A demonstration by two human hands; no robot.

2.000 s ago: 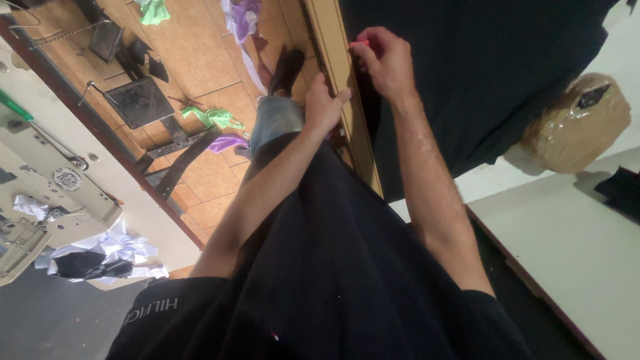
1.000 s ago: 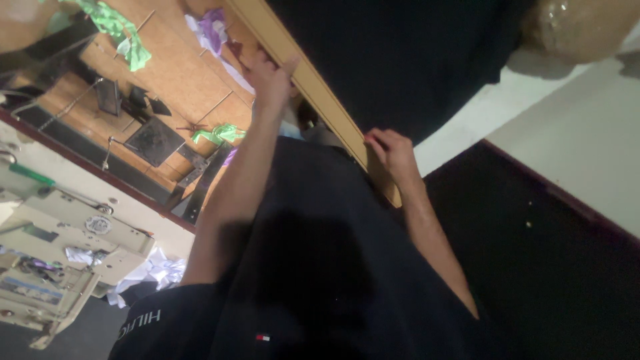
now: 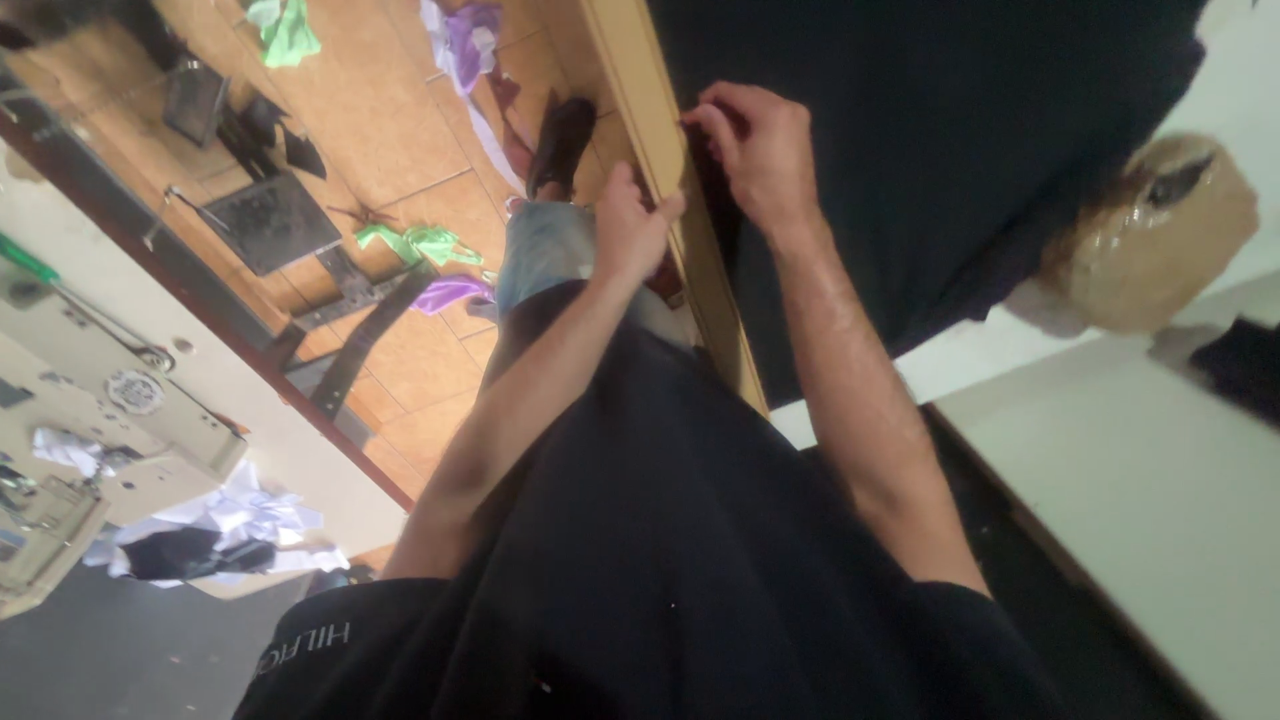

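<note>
My left hand [image 3: 635, 225] rests against the tan edge of a table [image 3: 655, 110], its thumb on the edge and its fingers partly hidden. Just right of that edge, my right hand [image 3: 755, 145] is bent with thumb and fingertips pinched together above black fabric [image 3: 930, 150] spread on the table. Something small and reddish shows at the right fingertips; it is too small and blurred to name.
A sewing machine [image 3: 130, 390] stands on a pale table at the left, with white scraps [image 3: 250, 510] beside it. Green scraps [image 3: 425, 245], purple scraps [image 3: 450, 293] and a pedal [image 3: 265, 222] lie on the tiled floor. A tape-wrapped brown bundle [image 3: 1150, 240] sits at the right.
The view has swung noticeably between frames. My right hand was near the lower end of the tan edge one second ago and is now farther up along it, close to my left hand.
</note>
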